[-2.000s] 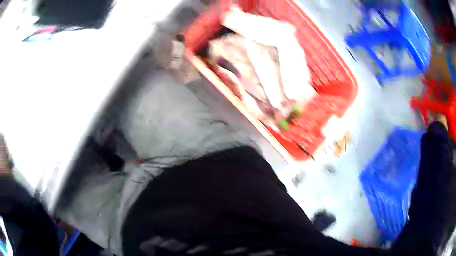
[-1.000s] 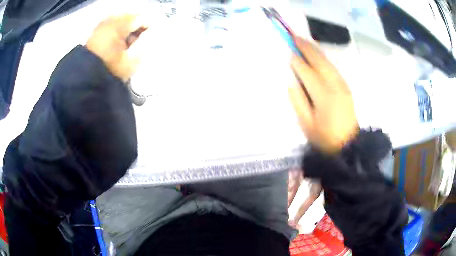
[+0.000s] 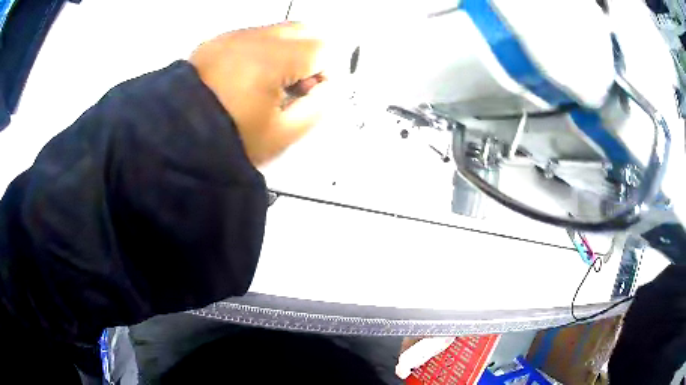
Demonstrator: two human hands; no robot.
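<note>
My left hand [image 3: 259, 83] is over the white machine bed [image 3: 376, 241], left of the needle area. Its fingers are curled and washed out by glare, so I cannot tell whether they hold anything. The sewing machine head [image 3: 451, 64], white with a blue stripe, crosses the upper right. Small metal parts [image 3: 489, 154] show under it. A slim pink-and-blue tool [image 3: 584, 248] shows at the right of the bed, with a thin dark thread or cord near it. My right hand is not visible; only its dark sleeve [image 3: 651, 327] shows at the right edge.
A dark curved cable or bar [image 3: 526, 214] loops in front of the machine head. A marked edge ruler [image 3: 361, 322] runs along the table front. Below the table are a red basket [image 3: 455, 361], part of a blue crate [image 3: 519, 374] and brown cardboard [image 3: 575, 346].
The view has swung from the floor, across the table, to the machine head. My left hand appears nearer the needle area. My right hand, which held a slim coloured tool, is out of sight.
</note>
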